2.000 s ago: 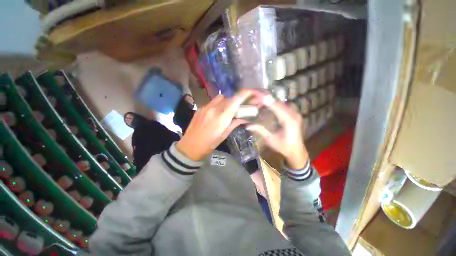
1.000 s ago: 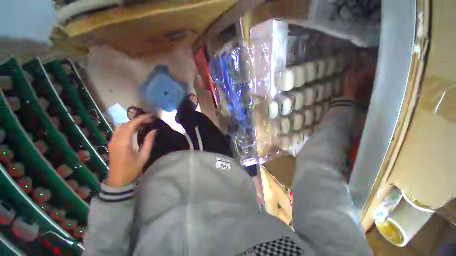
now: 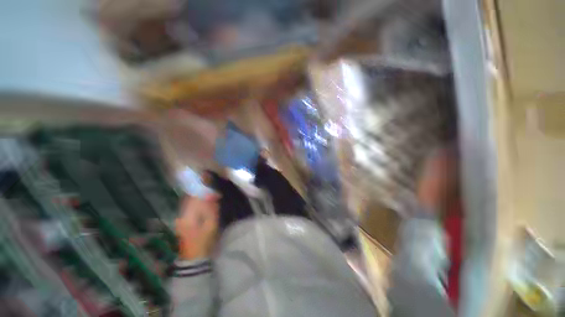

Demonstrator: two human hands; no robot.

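Note:
The frame is strongly blurred. The clear blister tray with pale units (image 3: pixel 387 133) lies at right of centre under the metal-edged shelf. My right hand (image 3: pixel 438 179) is a blurred shape at the tray's right side, and its fingers cannot be made out. My left hand (image 3: pixel 197 226) is raised at left of centre, beside the rack; its fingers are blurred, and I cannot tell whether it holds anything. The green rack shelves (image 3: pixel 105 226) stand at the left, and their units are smeared.
Blue shiny plastic (image 3: pixel 305 133) lies left of the tray. A blue stool (image 3: pixel 236 148) stands beyond my legs. The metal shelf edge (image 3: pixel 474 155) runs down the right, with cardboard (image 3: pixel 533 74) beyond. Something red (image 3: pixel 455 266) shows beside my right sleeve.
The view has shifted and blurred. Two seconds ago both hands were together at a white unit in front of me; they then parted, left towards the rack and right to the tray's far side.

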